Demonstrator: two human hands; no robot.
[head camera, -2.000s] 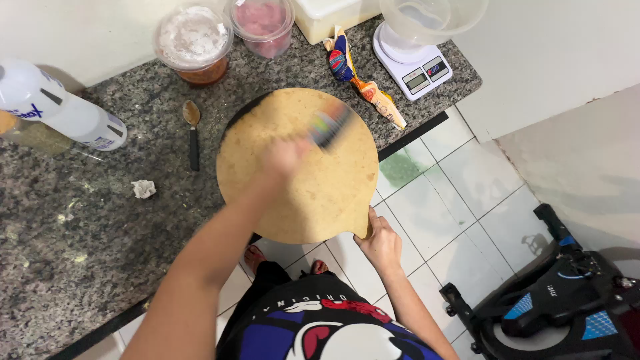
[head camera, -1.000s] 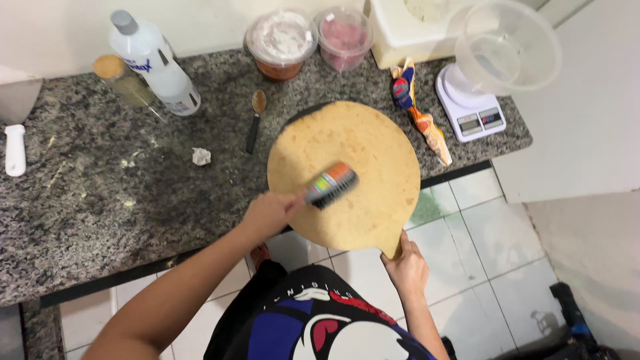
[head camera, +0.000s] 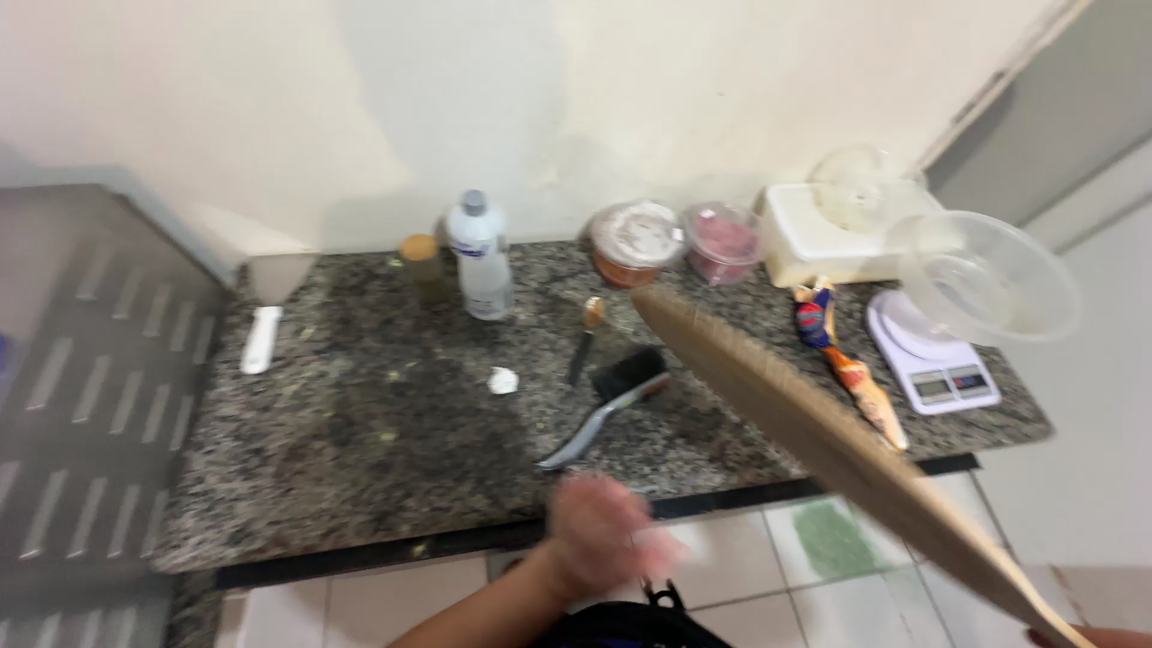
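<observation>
A round, flat wooden board (head camera: 810, 432), seen nearly edge-on, is tilted over the counter's front edge. My right hand (head camera: 1093, 637), mostly cut off at the lower right corner, grips its handle. My left hand (head camera: 607, 531) is blurred and holds nothing, just in front of the counter. Beyond it, a brush with a grey handle (head camera: 589, 432) and dark bristles lies on the granite. A spoon (head camera: 585, 342) with brown residue is behind the brush, and a crumpled white scrap (head camera: 503, 381) lies to the left.
Along the wall stand a plastic bottle (head camera: 481, 261), a lidded jar (head camera: 423, 270), tubs of white-topped food (head camera: 637, 238) and pink food (head camera: 723, 243), and a white box (head camera: 841, 234). A wrapper (head camera: 850, 369) lies beside a kitchen scale (head camera: 936, 360) bearing a clear bowl (head camera: 985, 274).
My left hand has let go of the brush, which now lies on the counter. The board has turned from face-up to nearly edge-on and moved right. The view has swung up and left.
</observation>
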